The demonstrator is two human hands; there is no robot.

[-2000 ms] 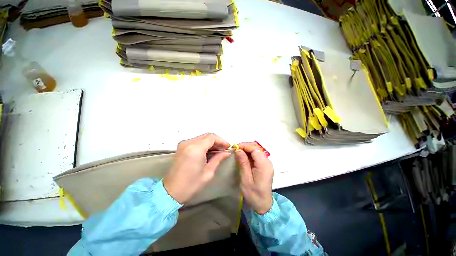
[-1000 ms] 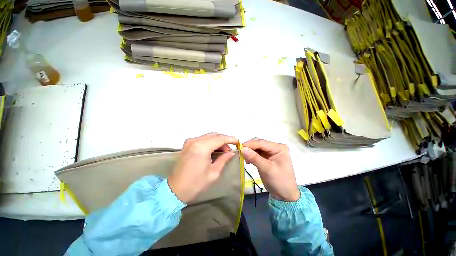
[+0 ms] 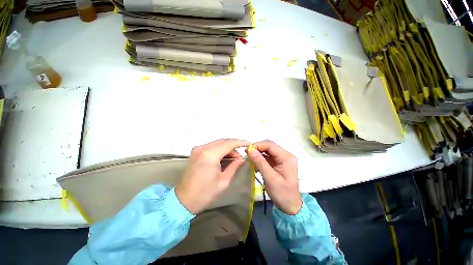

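A taupe bag body (image 3: 135, 189) with yellow edges hangs over the front edge of the white table. My left hand (image 3: 210, 171) pinches its upper right corner between thumb and fingers. My right hand (image 3: 277, 173) pinches the yellow binding tail (image 3: 250, 149) at the same corner, close to my left fingertips. A black cord (image 3: 264, 196) hangs below my right hand; what it is attached to is hidden. A yellow tape strip (image 3: 258, 189) shows on the table edge beside the bag.
Bag stacks stand at the back (image 3: 181, 36), at the right (image 3: 363, 98) and at the far right (image 3: 409, 57). Yellow offcuts (image 3: 181, 77) lie before the back stack. A bottle of amber liquid (image 3: 45, 75) stands at the left behind a white work board (image 3: 41, 140).
The red object seen by my right hand two seconds ago no longer shows, and the black cord has come into view. Since one second ago my right hand has shifted slightly left and closer in.
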